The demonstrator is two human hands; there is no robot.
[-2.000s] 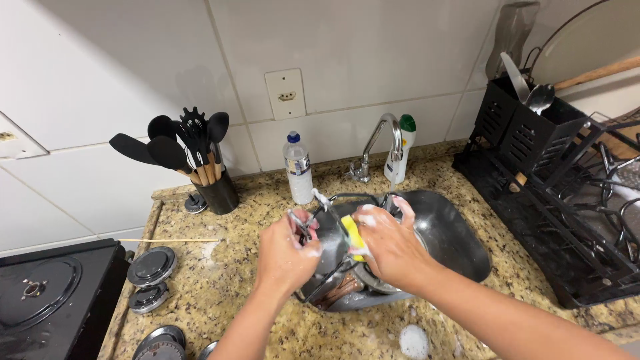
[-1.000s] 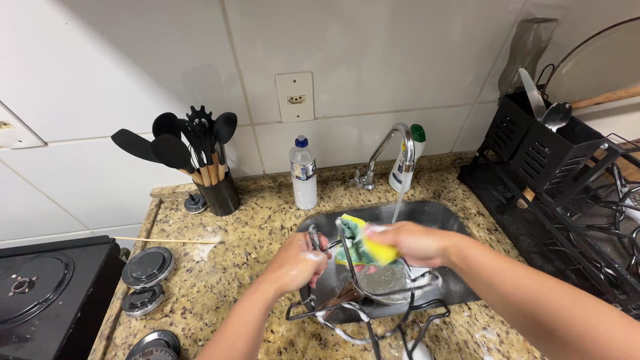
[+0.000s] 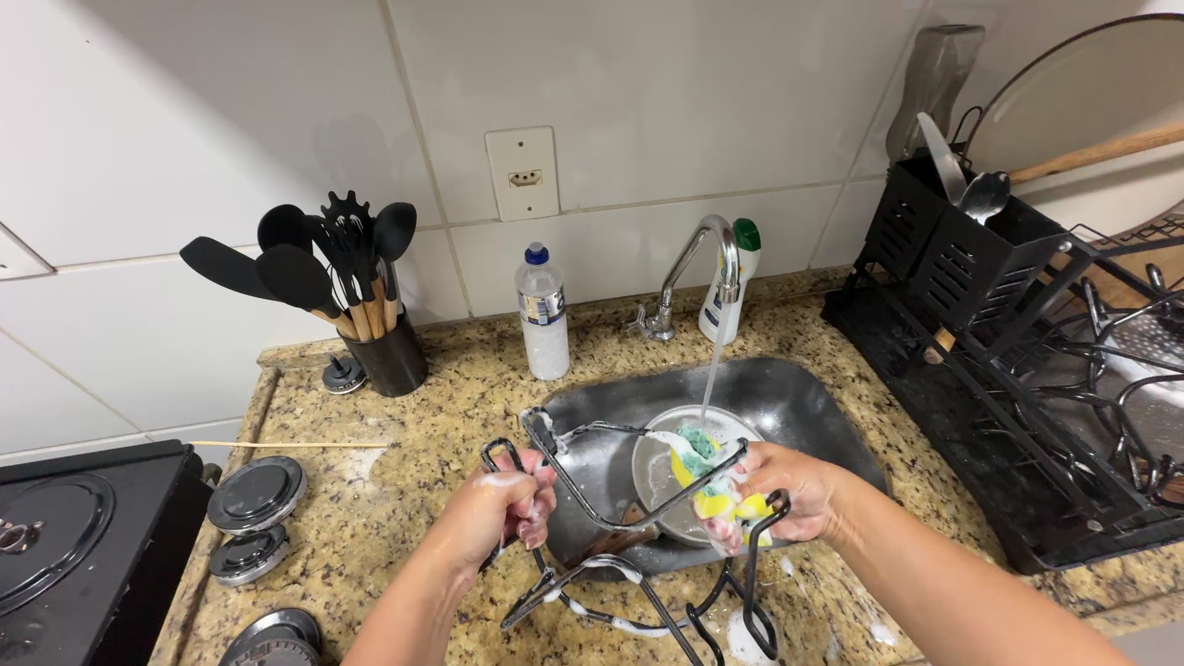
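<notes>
A soapy black metal stove grate (image 3: 601,615) is held in front of and over the steel sink (image 3: 819,398). My left hand (image 3: 509,504) is closed around its left side. My right hand (image 3: 786,490) presses a yellow and green sponge (image 3: 689,458), with foam on it, against a bar on the right side. Water runs from the chrome faucet (image 3: 731,259) into a round dish (image 3: 652,462) in the sink. Something brown, partly hidden by the grate, lies beside the dish.
Burner caps (image 3: 259,495) lie on the granite counter's left, near a black utensil holder (image 3: 393,356) and the stove (image 3: 83,546). Behind the sink stand a clear bottle (image 3: 544,319) and a green-capped bottle (image 3: 721,310). A black dish rack (image 3: 925,416) with more grates stands right.
Water now runs from the faucet; two seconds ago no stream was visible. The grate has shifted toward the near edge of the sink, and the sponge has moved to its right side.
</notes>
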